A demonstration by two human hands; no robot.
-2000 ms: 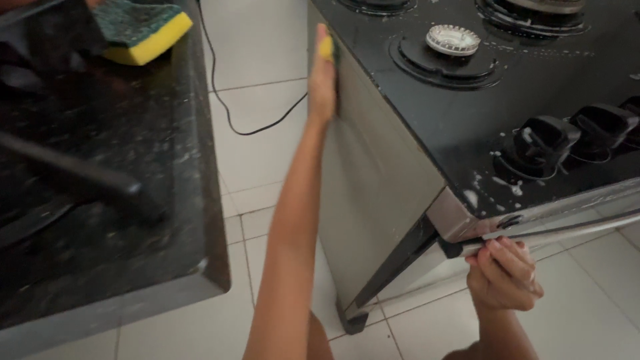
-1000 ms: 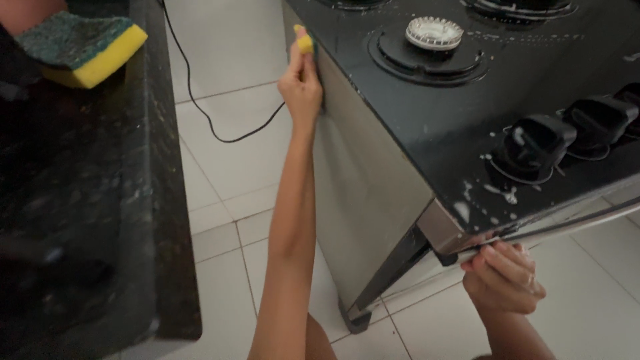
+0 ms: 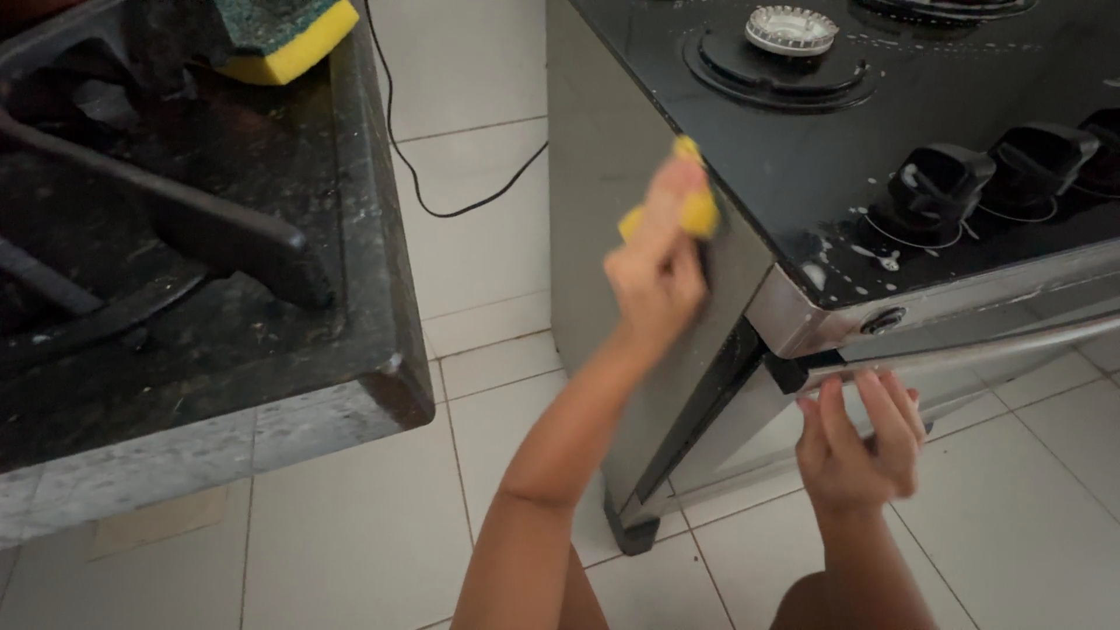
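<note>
My left hand (image 3: 661, 262) is shut on a yellow sponge (image 3: 698, 214), blurred, against the upper part of the stove's grey side panel (image 3: 604, 236), just below the edge of the black cooktop (image 3: 752, 149). At the stove's front corner my right hand (image 3: 862, 437) has its fingers curled at the end of the metal oven door handle (image 3: 971, 346). White foam spots lie on the cooktop near the black control knobs (image 3: 936, 188). A pale burner ring (image 3: 792, 31) sits on its black base.
On the dark stone countertop (image 3: 262, 350) at left are a black pan support (image 3: 201, 219) and a yellow and green sponge (image 3: 297, 44). A black cord (image 3: 446, 214) runs along the tiled floor between counter and stove. The stove's foot (image 3: 634, 534) stands on the tiles.
My left hand has come from the far end of the side panel toward the stove's front corner, with the yellow sponge. My right hand remains at the oven door handle.
</note>
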